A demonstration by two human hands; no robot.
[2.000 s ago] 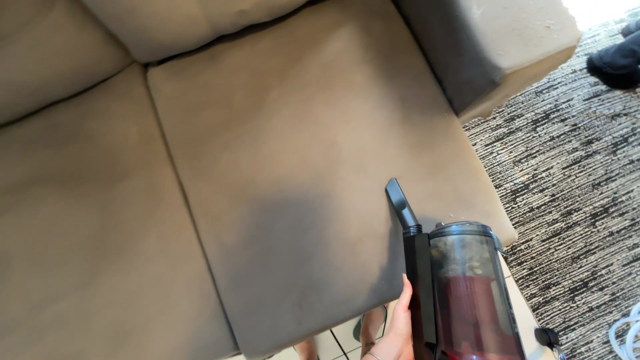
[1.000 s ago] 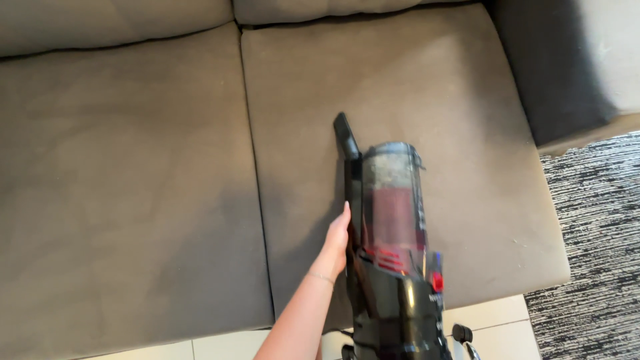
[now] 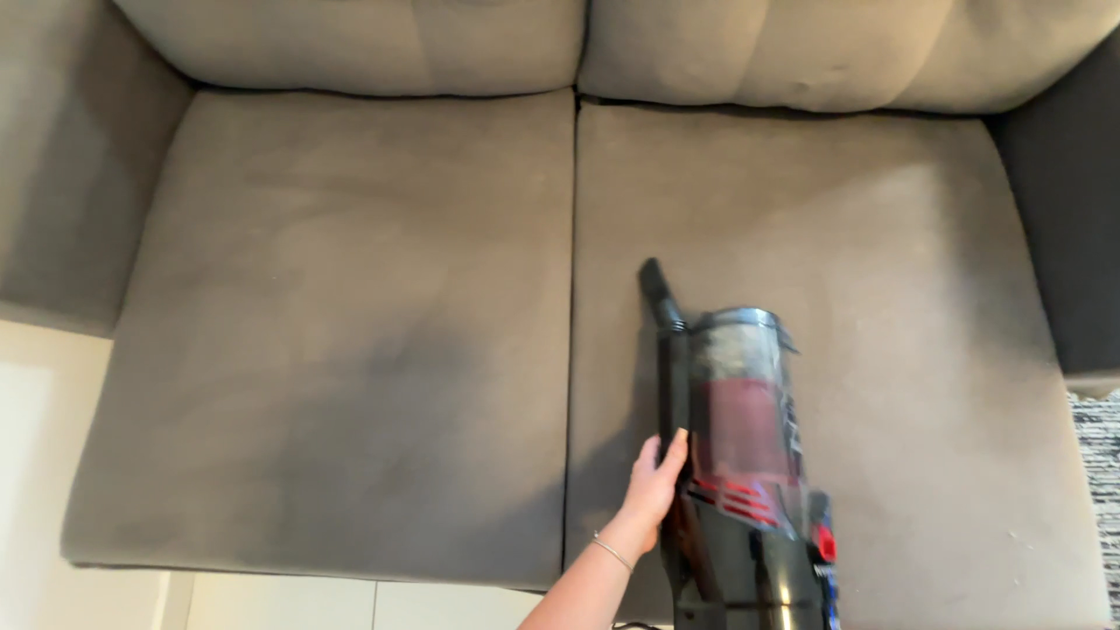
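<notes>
A handheld vacuum cleaner [image 3: 744,542] with a black body and a clear dust bin, red inside, is over the right seat cushion [image 3: 927,367] of a grey-brown sofa. Its angled black nozzle [image 3: 661,293] points toward the backrest, just right of the seam between the cushions. My left hand [image 3: 654,490], with a thin bracelet at the wrist, grips the vacuum's left side; part of the fingers is hidden behind the body. My right hand is out of view.
The left seat cushion [image 3: 350,332] lies beside the seam. Back cushions [image 3: 770,52] line the rear, with armrests at the left [image 3: 61,166] and right [image 3: 1067,201]. Pale floor tiles [image 3: 297,604] run along the front, and a black-and-white rug [image 3: 1098,455] shows at far right.
The vacuum, held by my left hand, has moved left over the right cushion, closer to the seam. The view has swung left, bringing in the left armrest.
</notes>
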